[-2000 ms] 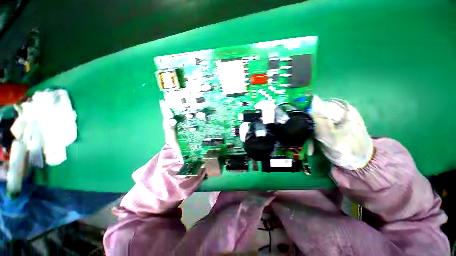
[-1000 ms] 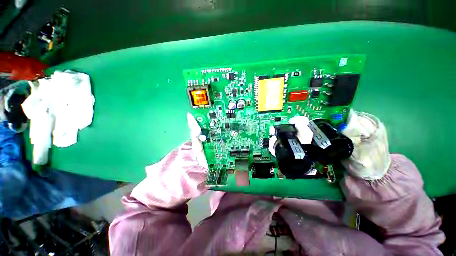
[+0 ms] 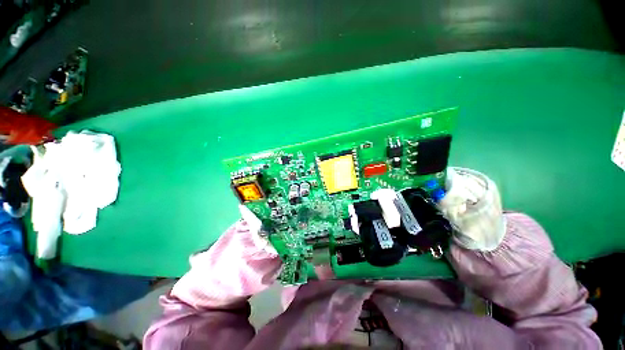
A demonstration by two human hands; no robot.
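Note:
A green circuit board (image 3: 301, 205) is held up over the green bench, component side towards me, its top edge tilted away. Two black cylinders (image 3: 384, 239) with white labels stand at its lower right. An orange transformer (image 3: 250, 191) sits near its upper left corner and a pale yellow rectangle (image 3: 339, 173) near the top. My gloved left hand (image 3: 253, 223) grips the left edge, mostly hidden behind the board. My gloved right hand (image 3: 473, 208) grips the right edge; its fingertips are partly hidden.
The green bench mat (image 3: 164, 191) lies below. A white cloth or glove pile (image 3: 79, 181) is at the left, beside a person's blue sleeve (image 3: 27, 273). The dark conveyor (image 3: 205, 51) runs behind, with another board (image 3: 67, 82) at the far left. A white object (image 3: 619, 143) shows at the right edge.
The board moved right, then back left and lower in view, and now tilts more, with its top edge further away. Both hands keep hold of it.

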